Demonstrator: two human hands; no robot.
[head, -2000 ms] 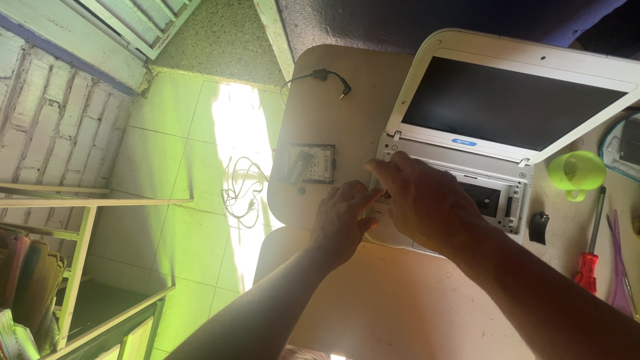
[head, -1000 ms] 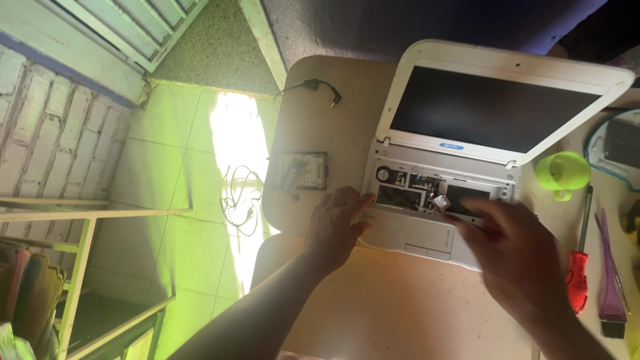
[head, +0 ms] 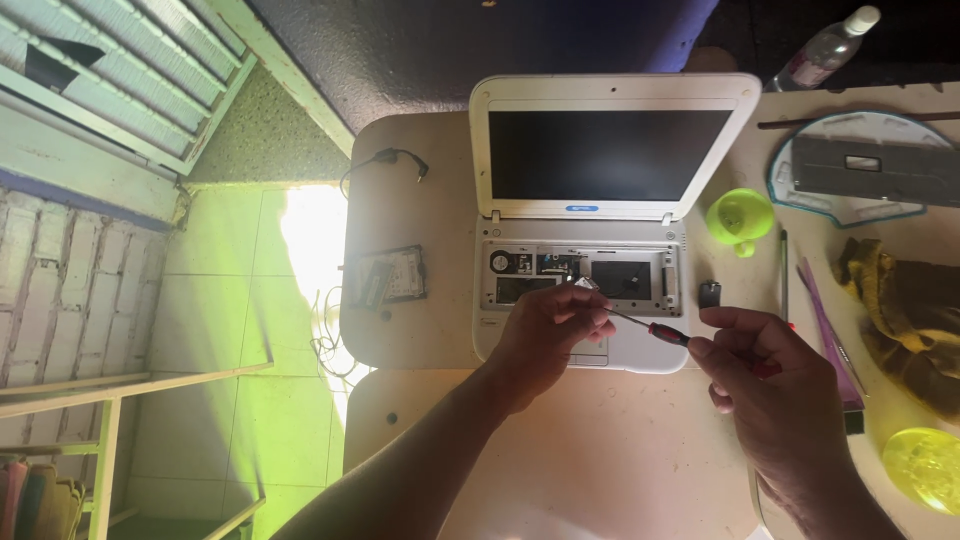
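An open white laptop (head: 652,345) lies on the table, its keyboard bay uncovered so that a round fan (head: 502,261) and circuit parts show. Over its palm rest, my left hand (head: 555,322) has thumb and fingers pinched around the tip end of a small screwdriver (head: 667,334) with a red and black handle. The handle's end is in the fingers of my right hand (head: 772,375), to the right of the laptop's front corner. A small metallic piece (head: 586,283) shows just above my left fingers; what it is I cannot tell.
Left of the laptop are a hard drive (head: 406,273), a memory module (head: 373,285) and a cable plug (head: 420,174). To its right stand a green cup (head: 740,217), a small black part (head: 709,294), a purple-handled brush (head: 829,337), a yellow-brown cloth (head: 900,322) and a yellow container (head: 926,465).
My left hand has moved from the laptop's left edge to over its palm rest. My right hand has moved away from the open bay, and the screwdriver now shows between both hands.
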